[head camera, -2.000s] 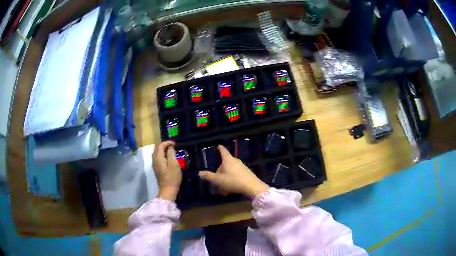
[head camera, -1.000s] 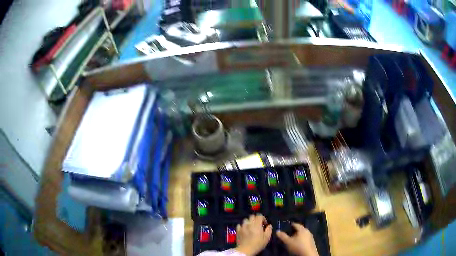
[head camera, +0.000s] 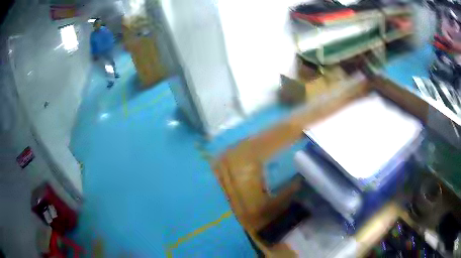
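Note:
Neither of my hands is in the picture. The frame is blurred. A black foam tray [head camera: 397, 244] is cut off by the bottom right edge, with small coloured glints on it. White papers on a clipboard [head camera: 366, 136] lie on a stack of blue folders [head camera: 376, 189] on the desk. A dark slab, likely the mobile phone [head camera: 284, 221], lies near the desk's left side. A white paper sheet [head camera: 321, 244] lies beside it at the bottom edge.
The wooden desk's raised edge [head camera: 237, 189] runs along its left side. Blue floor with yellow lines lies left of it. A person in blue [head camera: 103, 43] is in the far aisle. A white pillar [head camera: 202, 65], a rack [head camera: 349, 38], a red object [head camera: 54, 209] and a plant pot [head camera: 427, 191] also show.
The view has swung far to the left, to the floor and the aisle. Both hands, seen over the lower tray before, are out of the picture. The trays have moved to the bottom right edge.

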